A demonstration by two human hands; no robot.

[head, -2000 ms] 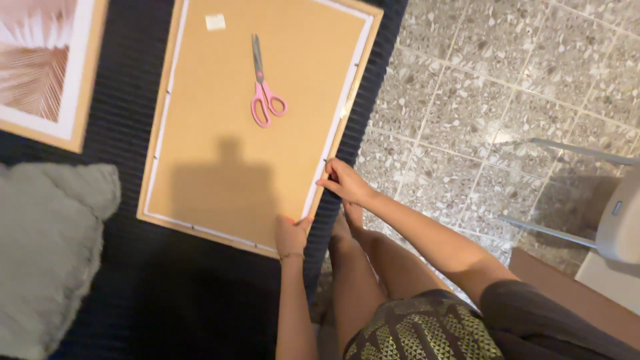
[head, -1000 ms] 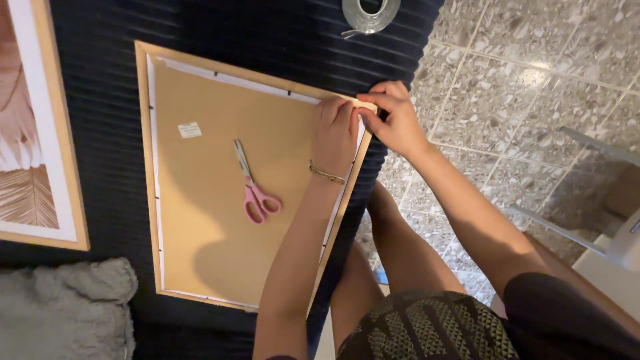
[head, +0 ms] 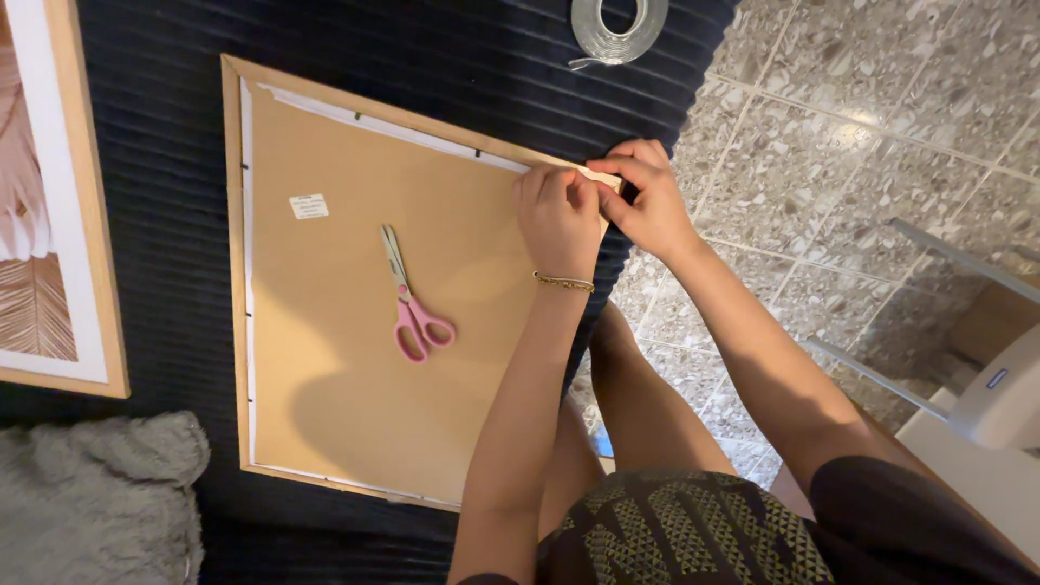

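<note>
A wooden picture frame (head: 236, 268) lies face down on dark ribbed fabric, its brown backing board (head: 341, 268) up. On the board rest pink-handled scissors (head: 410, 305), blades toward the far side, and a small white label (head: 309, 206). My left hand (head: 561, 215), with a bracelet at the wrist, pinches at the frame's far right corner. Beside it the fingers of my right hand (head: 646, 195) grip the same corner; a pale strip shows between the hands, though what it is I cannot tell. A roll of clear tape (head: 619, 32) lies beyond the corner.
At the left is another framed picture (head: 101, 244) of feathery leaves, face up. A grey furry cushion (head: 97, 496) lies near it. Past the fabric's right edge are the speckled tile floor (head: 829, 162) and a white object with metal legs (head: 1003, 398).
Both hands have moved from the frame's near right part to its far right corner. The scissors remain on the backing. My view has shifted, bringing the tape roll in.
</note>
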